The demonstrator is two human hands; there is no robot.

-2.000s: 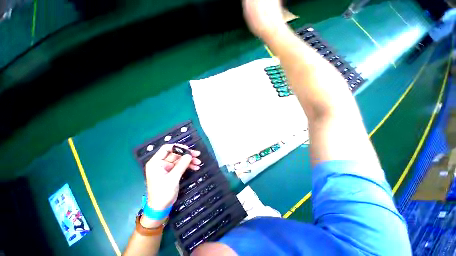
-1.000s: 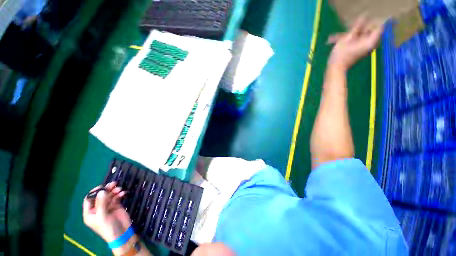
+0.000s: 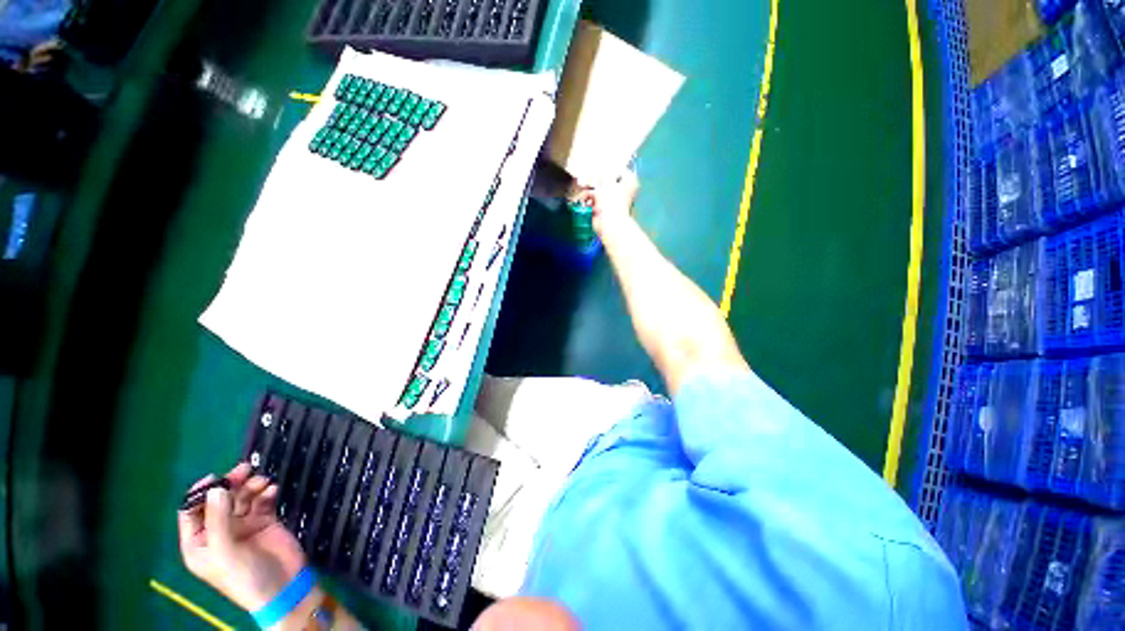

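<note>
My left hand (image 3: pixel 237 542), with a light blue band at its wrist, holds a small black housing (image 3: pixel 205 493) between thumb and fingers, beside the upper left of the slotted work tray (image 3: pixel 370 499). The tray's rows hold dark pieces, and pale round dots show in the row nearest my hand. My right hand (image 3: pixel 607 200) is low beside the bench edge, at a small green thing (image 3: pixel 584 224) below a brown and white sheet or box flap (image 3: pixel 617 105). Its fingers are small and partly hidden, so its grip is unclear.
White sheets (image 3: pixel 333 259) lie beyond the tray, with grouped green circuit boards (image 3: pixel 374 126) on top and more green parts along the near edge. A second black tray (image 3: pixel 426 27) is at the far end. Blue crates (image 3: pixel 1036 296) stand at the right. White cloth (image 3: pixel 506 493) lies beside the work tray.
My right hand has come from the far right, over the floor, to the bench's side by the brown and white sheet. My left hand still holds the black housing and has moved slightly down and left.
</note>
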